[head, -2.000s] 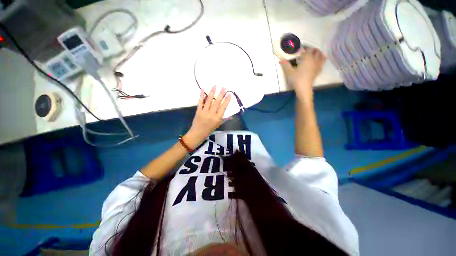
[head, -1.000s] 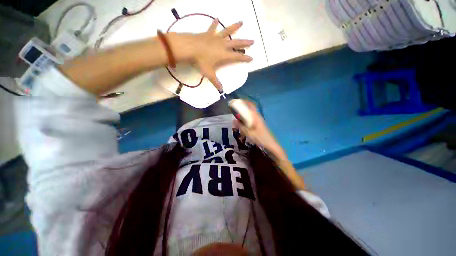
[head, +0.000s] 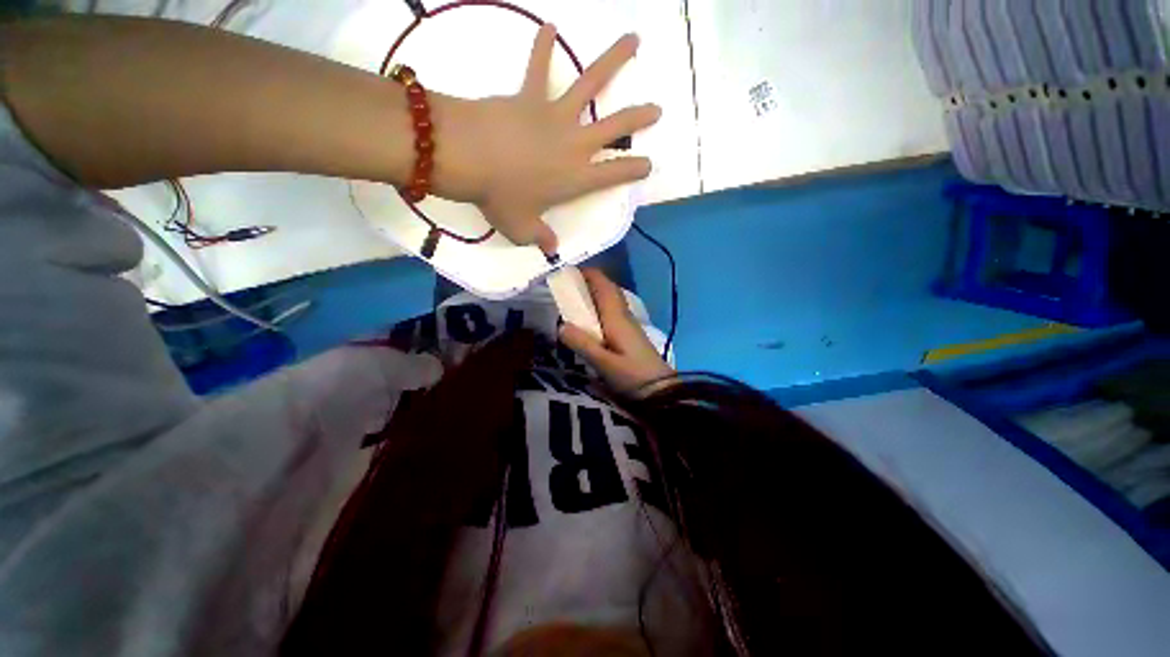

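A white octagonal panel (head: 500,267) lies at the bench's near edge, its far side cut off by the frame. A thin dark-red ring lead (head: 467,236) with black joints lies on it, partly hidden by my left hand and forearm. My left hand (head: 539,148), with a red bead bracelet, is spread flat over the panel's right half, holding nothing. My right hand (head: 618,336) is closed around a white finger-length handheld tool (head: 574,300) below the panel's near edge. The tool's tip is at a small dark wire end by my left thumb; contact is unclear.
Striped stacked panels (head: 1059,103) stand at the right end of the bench. Loose wire leads (head: 212,234) and a pale cable (head: 212,285) are at left. A black cord (head: 672,276) curves down past the bench edge. A blue stool (head: 1033,257) stands on the blue floor at right.
My right hand has left the round black disc's spot and now holds the white tool; the disc no longer shows. My left hand has moved from the near edge and spread over the panel.
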